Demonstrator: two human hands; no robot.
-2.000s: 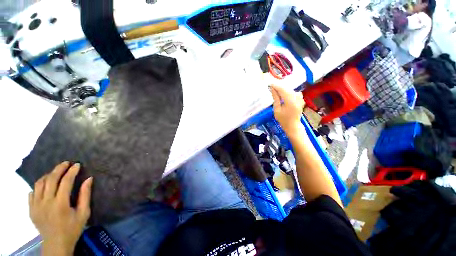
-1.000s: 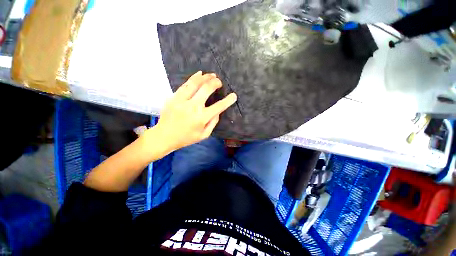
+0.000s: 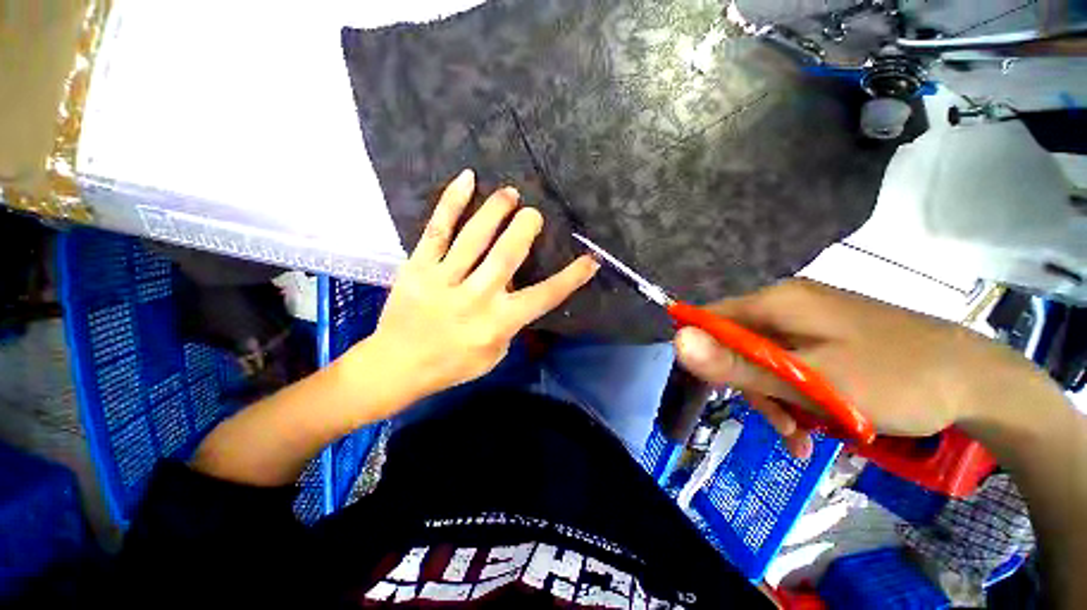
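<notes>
The dark mottled garment panel lies spread on the white table, its right part under the sewing machine head. A thin dark slit line runs through it. My left hand lies on the panel with fingers spread, thumb beside the line, pressing the cloth and gripping nothing. My right hand holds scissors with red-orange handles. Their slim silver blades look nearly closed, with tips at the lower end of the line, close to my left thumb.
The machine's needle area is at the upper right. A brown-taped table edge is at the far left. Blue perforated crates stand below the table on both sides. A red stool is at the lower right.
My right hand has come in from the right, now holding the red scissors at the line. My left hand stays on the panel, fingers more spread. The view has swung from the machine towards the panel.
</notes>
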